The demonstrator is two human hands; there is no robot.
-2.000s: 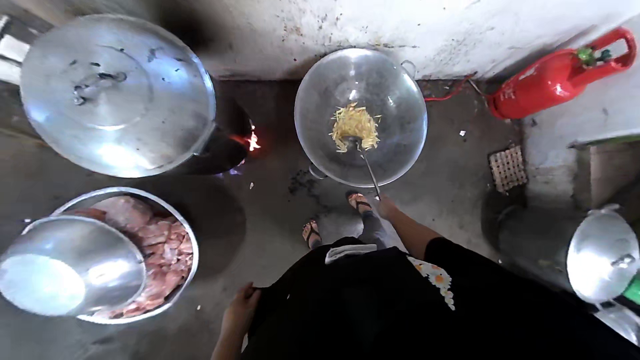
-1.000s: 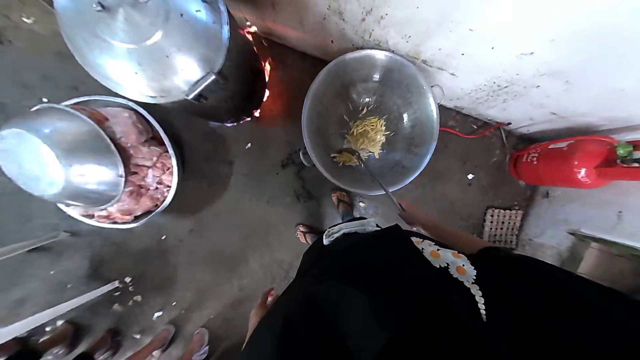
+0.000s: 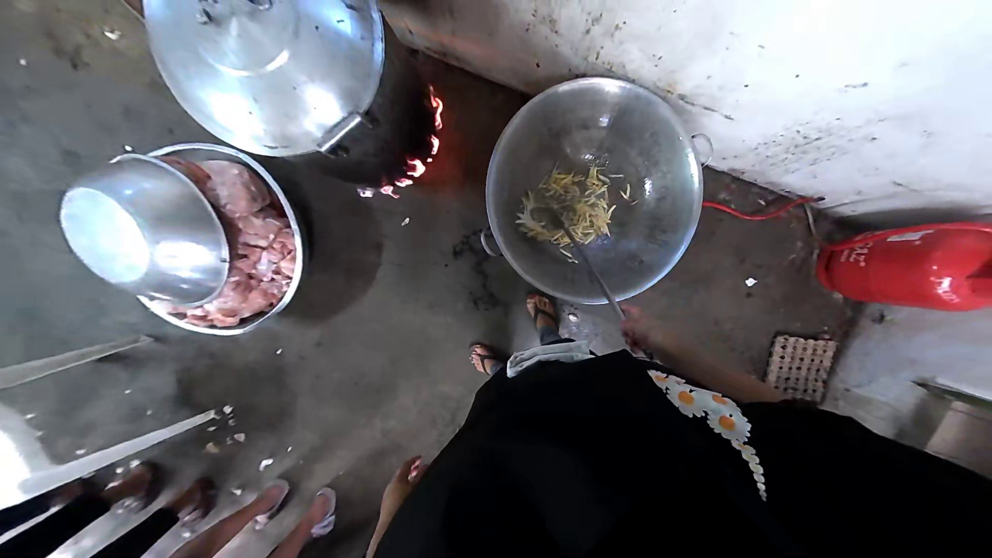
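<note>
My right hand point(image 3: 637, 332), somewhat blurred, grips the handle of a long metal spatula or ladle point(image 3: 598, 277). The utensil's far end lies among thin yellow strips of food point(image 3: 577, 203) in a large, wide metal wok point(image 3: 659, 155); the shape of that end is hidden by the food. The wok has a ring handle on each side. My left hand point(image 3: 408, 473) hangs low beside my black clothing, fingers partly curled, and nothing shows in it.
A big lidded pot point(image 3: 263, 85) stands over flames point(image 3: 417, 167) left of the wok. Nearby, a metal bowl point(image 3: 147, 229) rests on a basin of raw meat point(image 3: 260, 256). A red gas cylinder point(image 3: 907, 267) and egg tray point(image 3: 802, 366) are at right. Other people's feet point(image 3: 271, 500) show lower left.
The view has swung, bringing other people's feet in at lower left. The yellow strips have shifted and spread in the wok. My right hand keeps its hold on the utensil.
</note>
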